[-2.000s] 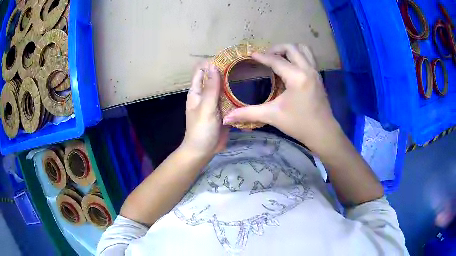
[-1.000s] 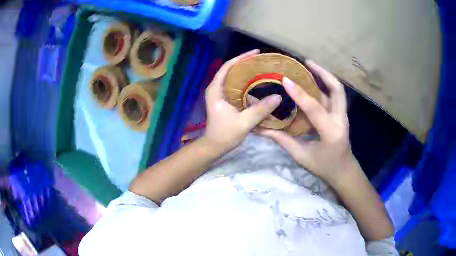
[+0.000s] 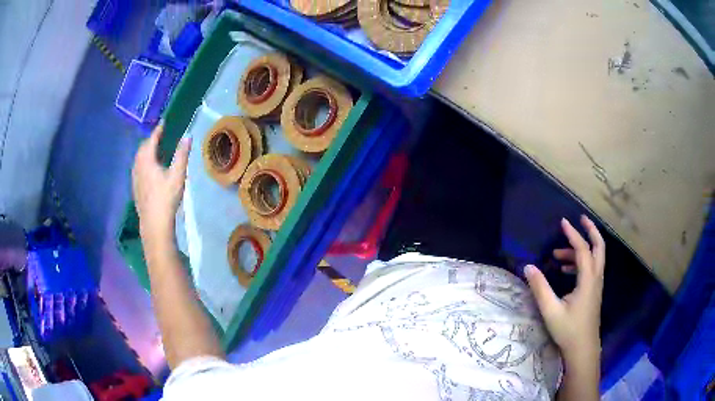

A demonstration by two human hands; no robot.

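My left hand point(image 3: 159, 184) is empty, fingers apart, over the left side of the green tray point(image 3: 292, 227). In the tray, several stacks of assembled rings point(image 3: 315, 115) stand on a pale liner point(image 3: 205, 258); they are tan discs with red-edged collars around their holes. One assembled ring point(image 3: 249, 255) lies nearest me, below the stacks. My right hand point(image 3: 571, 286) is empty, fingers apart and curled, over the dark gap by the table edge, right of my lap.
A blue bin point(image 3: 419, 78) with plain tan discs point(image 3: 401, 27) is at the top centre. The scuffed beige tabletop point(image 3: 564, 94) is at the upper right. A red object point(image 3: 384, 211) is beside the tray. Small blue bins point(image 3: 146, 90) and striped tape point(image 3: 335, 276) show on the floor.
The view has swung left. The assembled ring has left my hands, which have moved apart and opened. A single ring now lies below the stacks in the green tray, where there was none.
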